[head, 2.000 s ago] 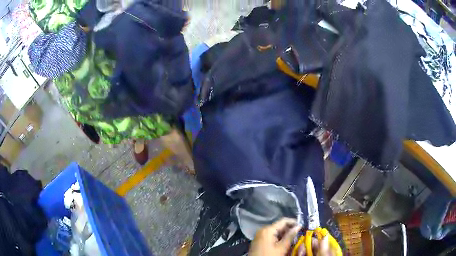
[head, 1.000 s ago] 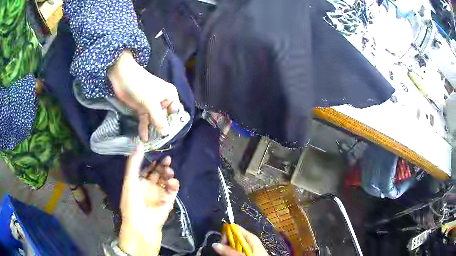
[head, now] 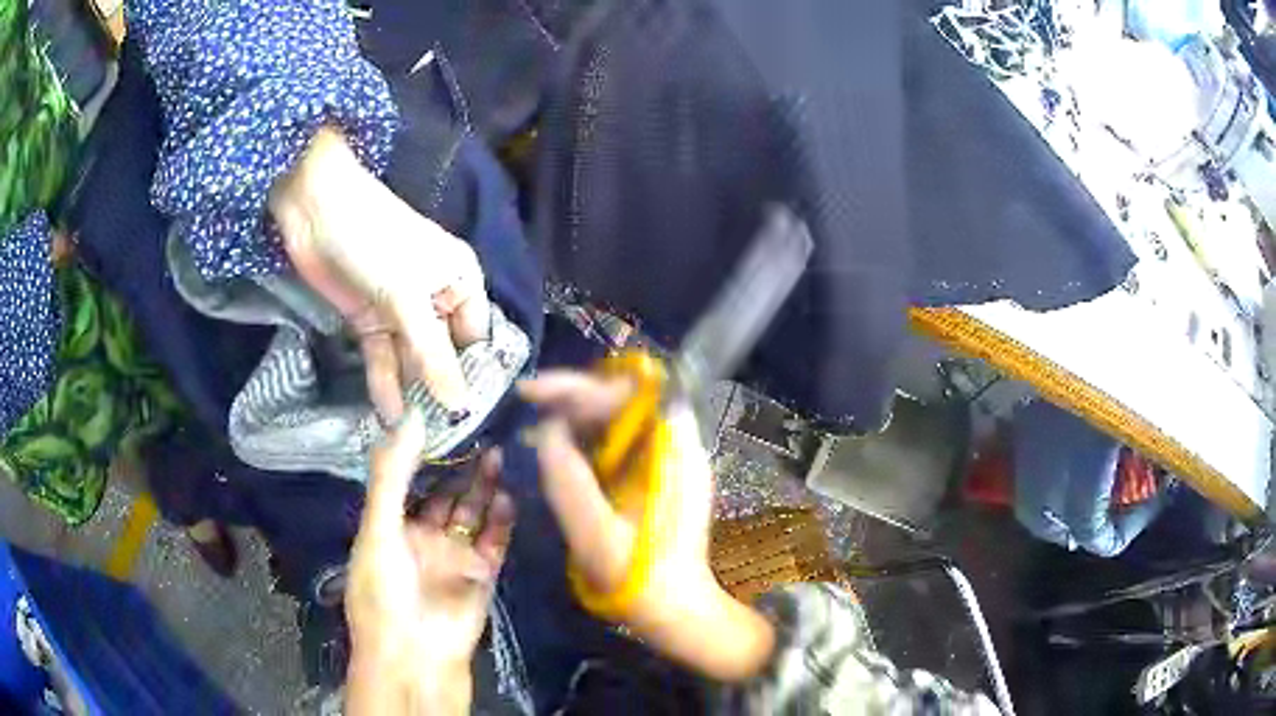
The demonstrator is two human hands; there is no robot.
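My right hand holds the scissors by their yellow-orange handles. The blades are blurred and point up and to the right. My left hand is palm up with fingers apart, its index fingertip at the edge of a garment opening. The dark navy garment has a striped grey-white inner side showing at that opening. Another person's hand, in a dark blue dotted sleeve, reaches from the upper left and touches the same edge. Whether my left fingertip grips the cloth is hard to tell.
Dark denim panels hang off the white-topped table with a yellow-brown edge. A woven brown chair stands at lower centre right. A blue crate is at lower left. Green patterned cloth shows at the left.
My right hand has lifted the scissors from low near my lap up beside the garment opening, blades swung rightward. The other person's hand and my left hand stay at the opening.
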